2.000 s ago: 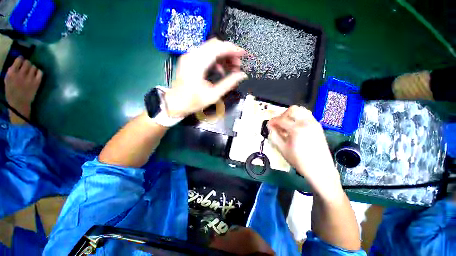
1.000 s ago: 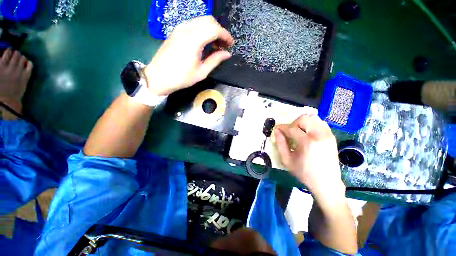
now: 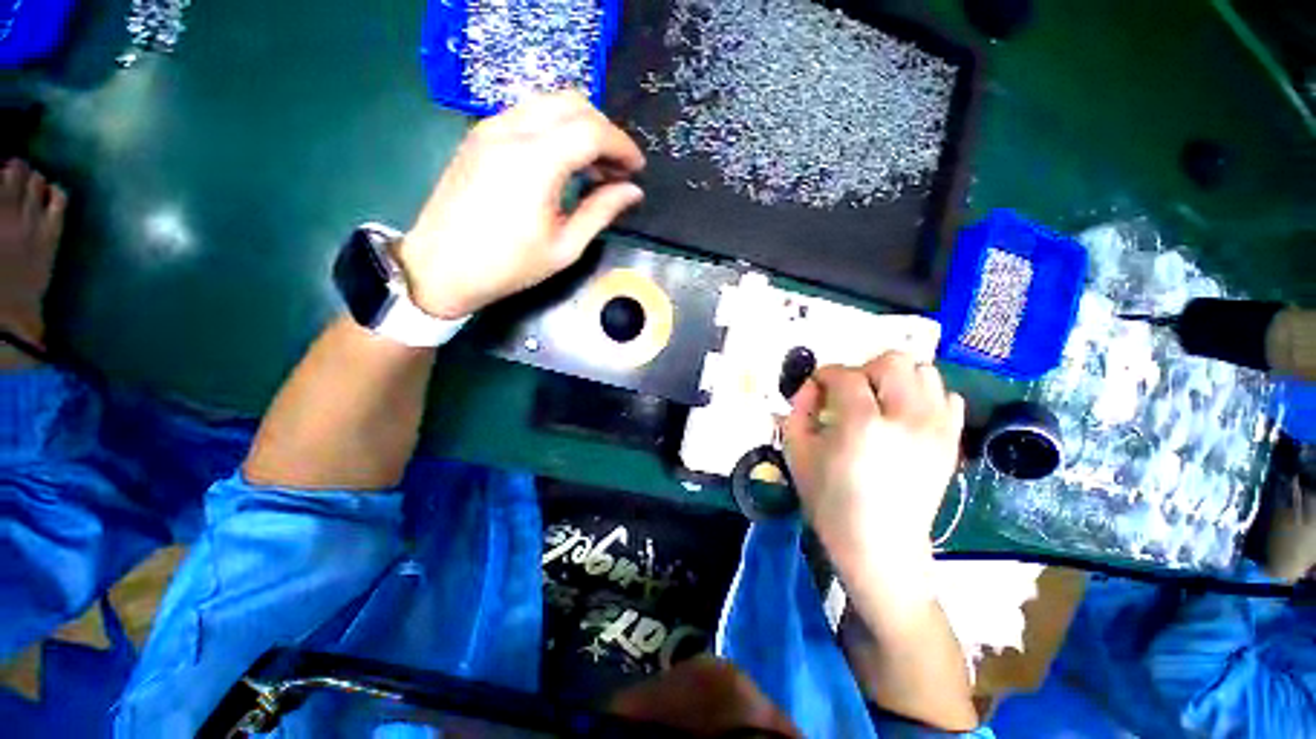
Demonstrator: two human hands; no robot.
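Note:
A black ring part [image 3: 764,484] overhangs the near edge of the cream-white fixture block [image 3: 743,325], with a small dark piece [image 3: 795,371] above it on the block. My right hand [image 3: 873,448] is over the block, its fingertips together beside the dark piece; whether they hold a tiny part is hidden. The hinged plate [image 3: 556,335], with a tan ring around a dark hole, lies open left of the block. My left hand [image 3: 527,202] hovers above this plate's far side by the screw tray [image 3: 852,238], thumb and curled fingers apart, nothing visible between them.
Blue parts bins stand left [image 3: 448,65] and right [image 3: 1064,311] of the tray. A round black cup [image 3: 1022,442] is right of the fixture, near clear plastic sheeting [image 3: 1155,498]. The electric screwdriver [image 3: 1227,332] is at the right. Another person's hand [image 3: 26,253] is far left.
My left hand has moved down from near the left bin. My right hand has shifted nearer the ring part and now covers its stem. The view has shifted slightly.

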